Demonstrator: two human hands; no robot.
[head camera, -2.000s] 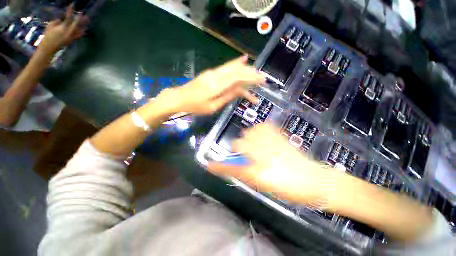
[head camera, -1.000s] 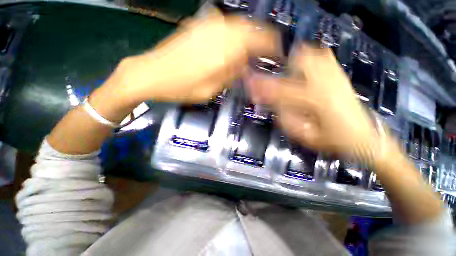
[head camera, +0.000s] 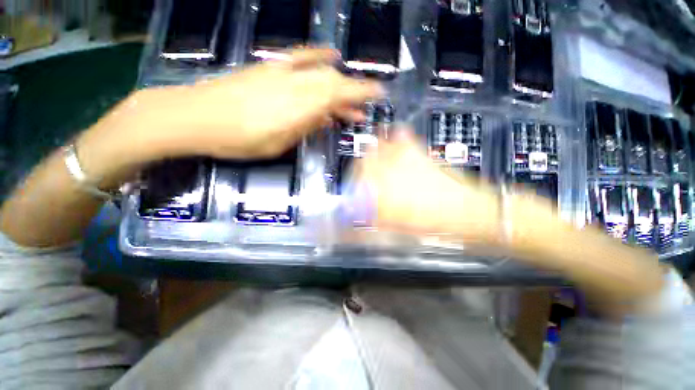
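Observation:
A clear blister tray (head camera: 228, 247) lies before me with two rows of black keypad phones. My left hand (head camera: 305, 95) reaches over the tray from the left, its fingertips near the keypad of the middle front-row phone (head camera: 366, 143). My right hand (head camera: 404, 187) is blurred over that same phone and covers most of its screen. A blurred bluish patch shows at the right fingertips; I cannot tell what it is. Two front-row phones show their screens left of it, one dark (head camera: 174, 187) and one pale (head camera: 267, 190).
A second tray of phones (head camera: 648, 179) stands to the right, with a flat white board (head camera: 625, 68) behind it. A green mat (head camera: 76, 91) shows at the left. Something blue (head camera: 103, 244) lies beside the tray's left end.
The view has turned and shifted, so the tray now lies level and further left in the picture. Both hands have moved from the left-end phones to the middle front-row phone.

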